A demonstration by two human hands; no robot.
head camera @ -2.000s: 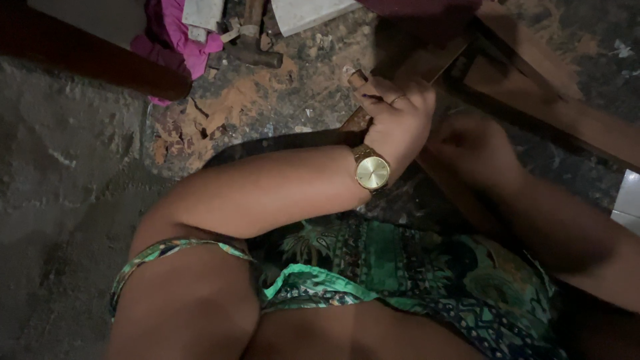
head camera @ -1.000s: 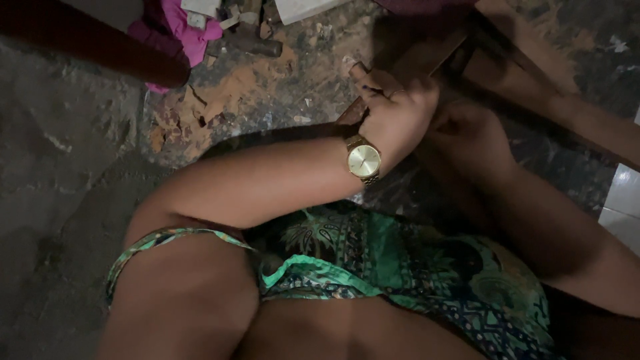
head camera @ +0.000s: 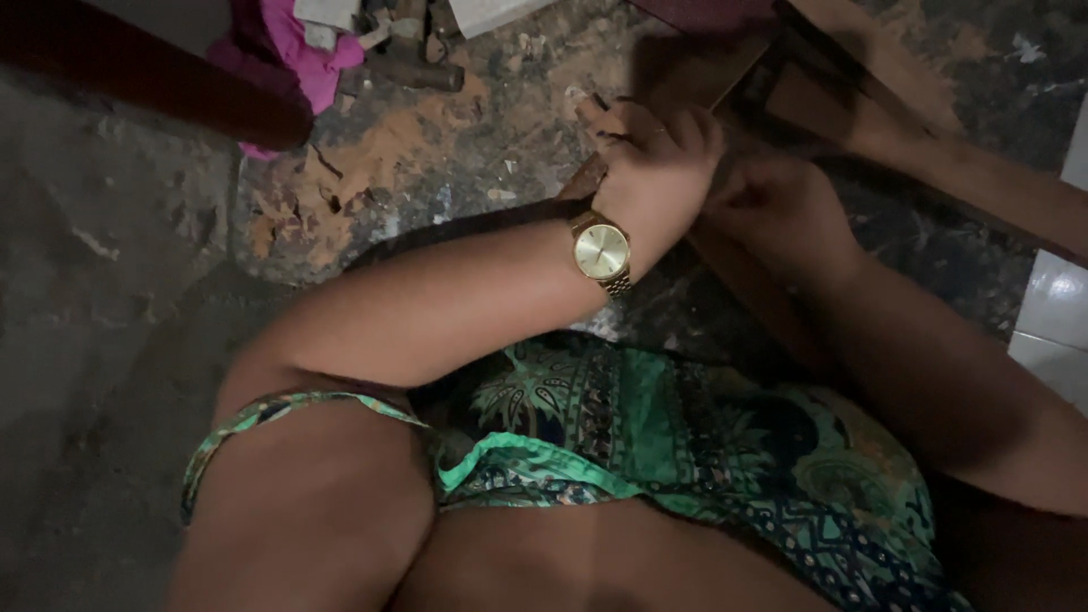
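My left hand (head camera: pixel 659 166), a gold watch (head camera: pixel 602 251) on its wrist, is closed around a thin wooden strip (head camera: pixel 580 180) that runs diagonally beneath it. A small brown piece, or a fingertip, shows at its far left side; dim light leaves this unclear. Close by on the right, my right hand (head camera: pixel 786 208) has its fingers bent near the wooden pieces. They are blurred and shadowed, so whether they grip anything cannot be told. Another wooden bar (head camera: pixel 748 293) passes below the right hand.
A wooden frame (head camera: pixel 952 161) lies at the upper right, near white tiles (head camera: pixel 1054 293). At the upper left are a pink cloth (head camera: pixel 310 64), what looks like a hammer (head camera: pixel 421 72), a white slab (head camera: pixel 497 10) and a dark red wooden leg (head camera: pixel 170 81). Orange-brown residue (head camera: pixel 382 157) marks the dark surface.
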